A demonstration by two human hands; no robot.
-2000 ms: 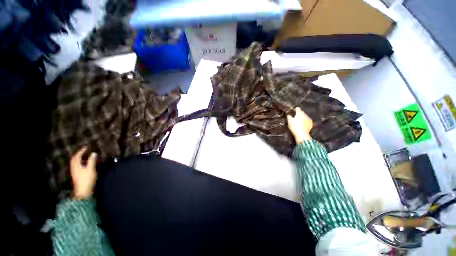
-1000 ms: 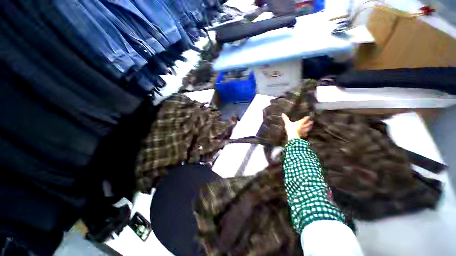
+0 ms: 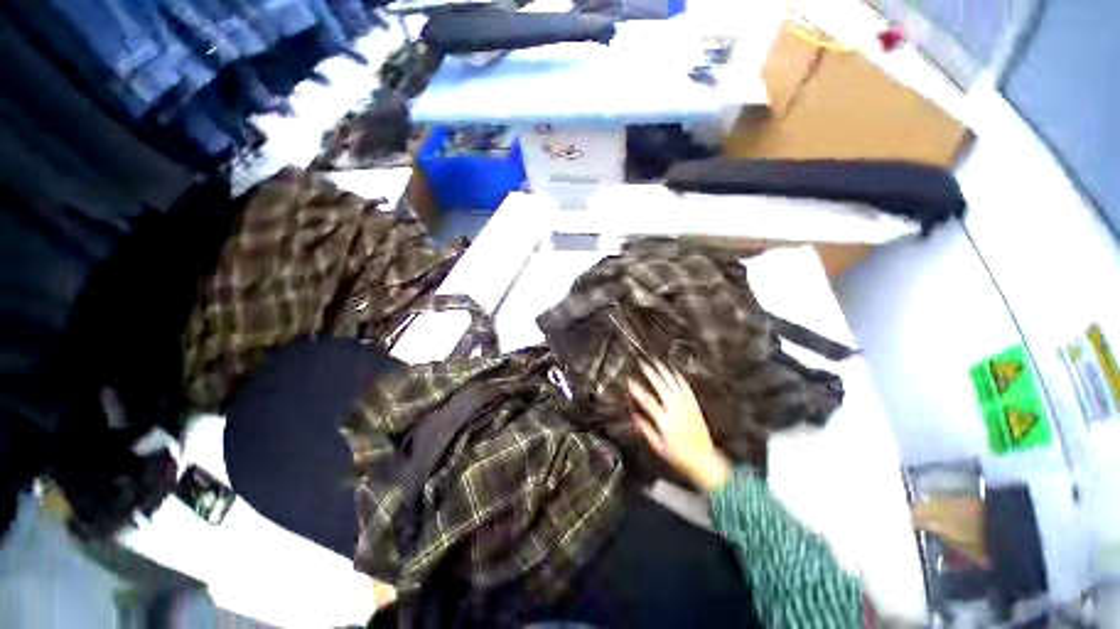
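Note:
A crumpled brown plaid garment lies over the black padded board in front of me and reaches back onto the white table. My right hand rests on the dark folds of the garment, fingers spread. Of my left hand, only a small bit of skin shows at the garment's lower left edge; the rest is hidden or out of view. A small white tag shows on the cloth.
More plaid cloth is heaped at the left, beside dark hanging garments. A second padded board and a blue bin stand at the far side. An iron rest is at right.
The plaid garment has come from the table over the padded board and now lies flatter there. My right hand has moved nearer to me. A bit of my left hand has reappeared.

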